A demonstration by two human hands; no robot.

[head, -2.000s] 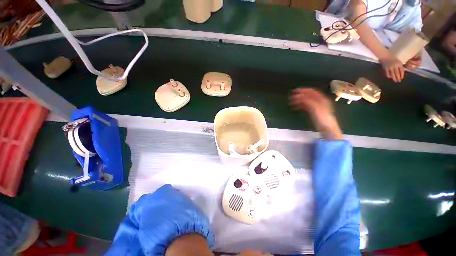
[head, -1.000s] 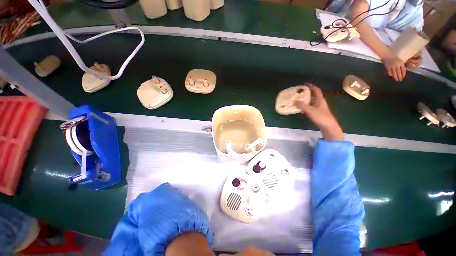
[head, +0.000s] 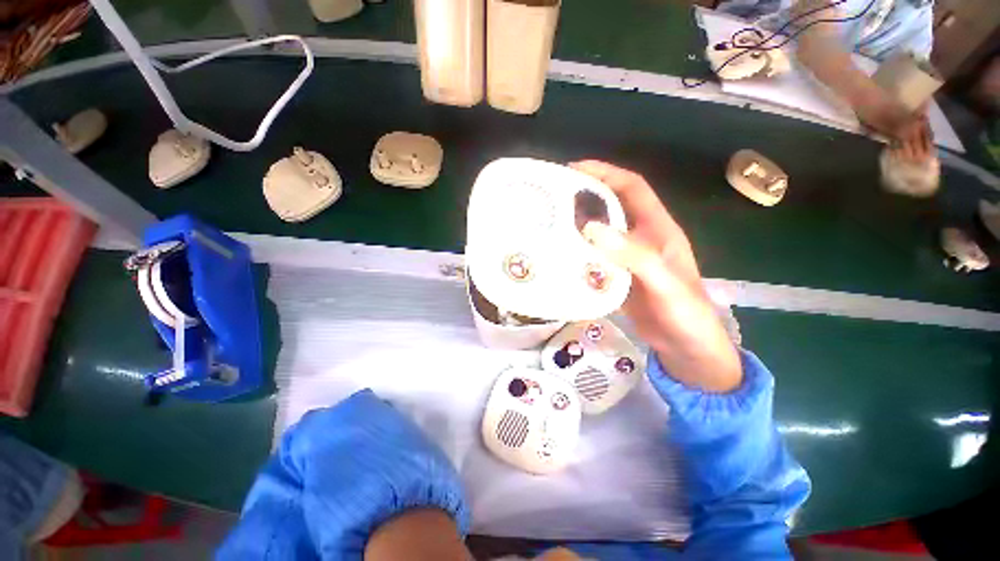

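My right hand [head: 658,263] grips a cream cover plate [head: 526,236] by its right side, thumb near its dark round opening. The plate is over the open end of the cream housing body [head: 510,332] and hides most of it; whether they touch is unclear. Two grille covers, one nearer [head: 531,438] and one behind it [head: 594,384], lie face up on the whitish foam sheet [head: 351,351], edges meeting. My left hand [head: 417,539] is cut off by the bottom edge; only the wrist area shows below the blue sleeve.
The blue tape dispenser [head: 203,312] stands left of the sheet, with a coral-red tray [head: 38,296] beyond. Pronged covers [head: 406,160] lie along the green belt [head: 614,132]. Tall sleeves [head: 520,55] stand behind it. A white cable loop hangs upper left. A coworker's hand [head: 912,137] is upper right.
My right hand has brought the cover plate from the belt leftward, over the housing body. Belt pieces have shifted left, and tall sleeves now stand nearer. The coworker's hands have moved.
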